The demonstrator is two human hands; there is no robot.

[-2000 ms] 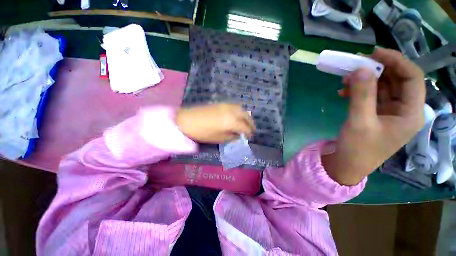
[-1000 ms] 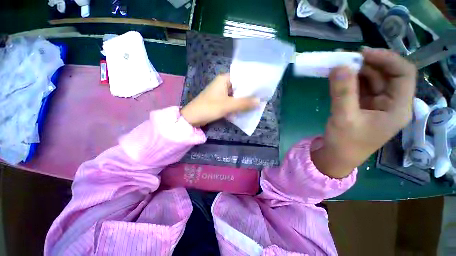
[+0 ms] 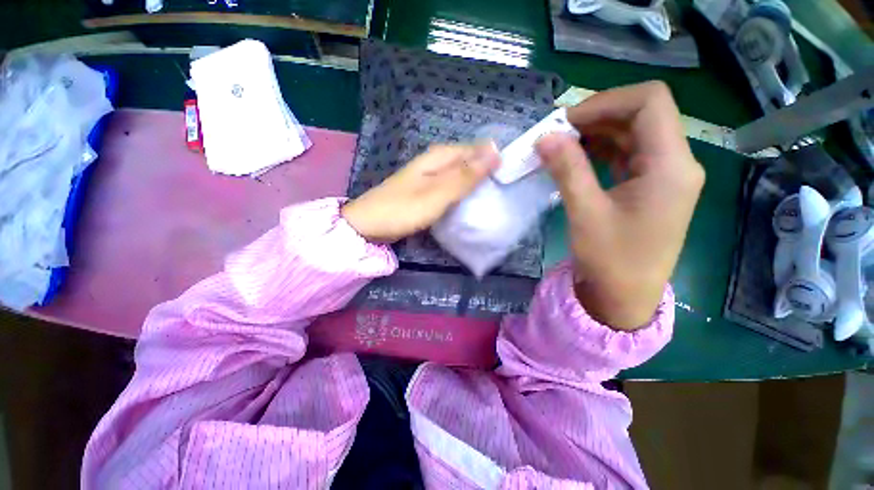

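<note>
My left hand (image 3: 417, 191) holds a small translucent white bag (image 3: 489, 220) over the dark grey printed bag (image 3: 412, 105). The small bag is blurred and hangs with one corner pointing down. My right hand (image 3: 628, 182) grips a small white piece (image 3: 530, 148) between thumb and fingers. The piece is tilted, its lower left end at the top of the small bag, near my left fingertips. I cannot tell whether that end is inside the bag. The grey bag lies flat over the pink-red mat (image 3: 201, 230) and the green bench.
White cards (image 3: 244, 115) lie stacked at left beside a small red item (image 3: 193, 124). A blue tray (image 3: 84, 206) of crumpled translucent bags (image 3: 43, 163) is far left. White headphones (image 3: 810, 254) lie at right, more at back right. A metal bar (image 3: 815, 113) stands at right.
My right hand has moved left with the white piece, bringing it to the small bag. My left hand took up the small bag earlier and now holds it slightly lower.
</note>
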